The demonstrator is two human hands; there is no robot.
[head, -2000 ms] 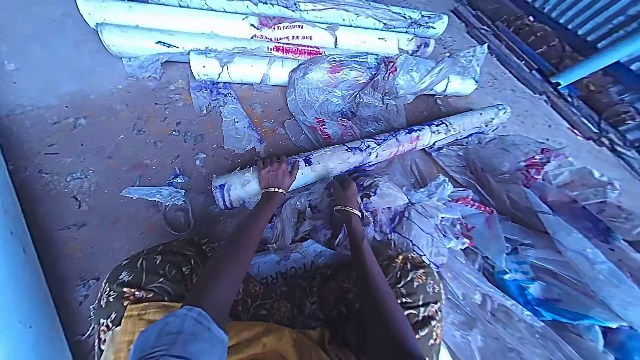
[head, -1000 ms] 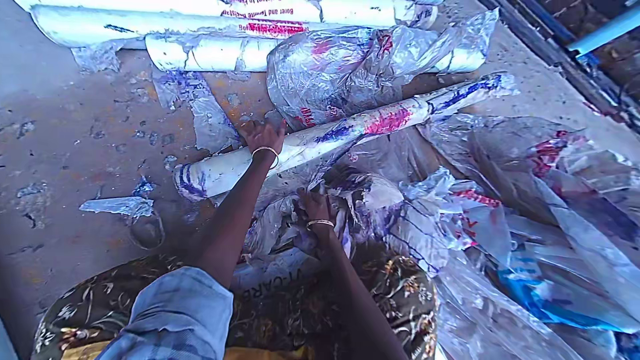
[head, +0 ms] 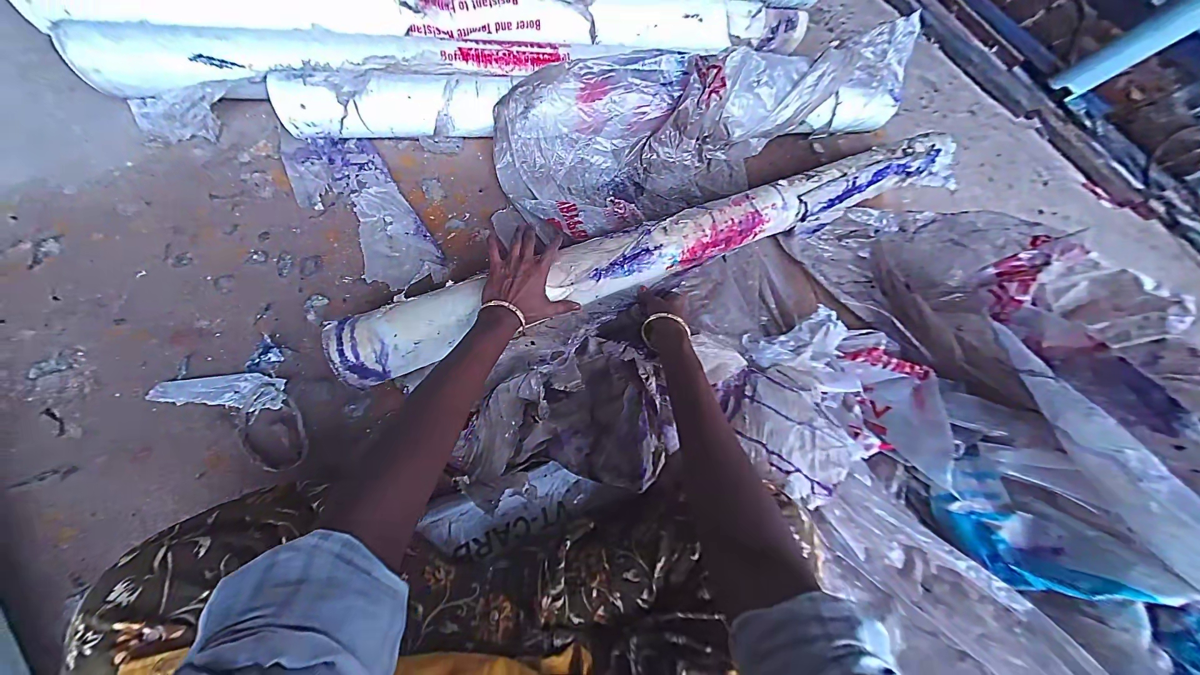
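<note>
A white roll wrapped in plastic film [head: 619, 262], marked with purple and red, lies slantwise in front of me. My left hand [head: 527, 286] rests flat on it with spread fingers, left of its middle. Just below the roll's near side is my right hand [head: 656, 314], its fingers curled among crumpled film; what it grips is hard to make out. Torn, stained plastic film [head: 600, 403] bunches under my right wrist, and a printed grey piece [head: 525, 506] shows beneath it by my lap.
Several white rolls [head: 234, 56] lie across the top, one partly under clear plastic [head: 600, 122]. A large heap of loose plastic sheeting [head: 937, 422] spreads at the right. A film scrap [head: 220, 389] lies at the left. Metal bars [head: 1031, 112] edge the floor at upper right.
The roll has turned under my hands, so that larger red and purple marks show on top than two seconds ago. The view has moved closer.
</note>
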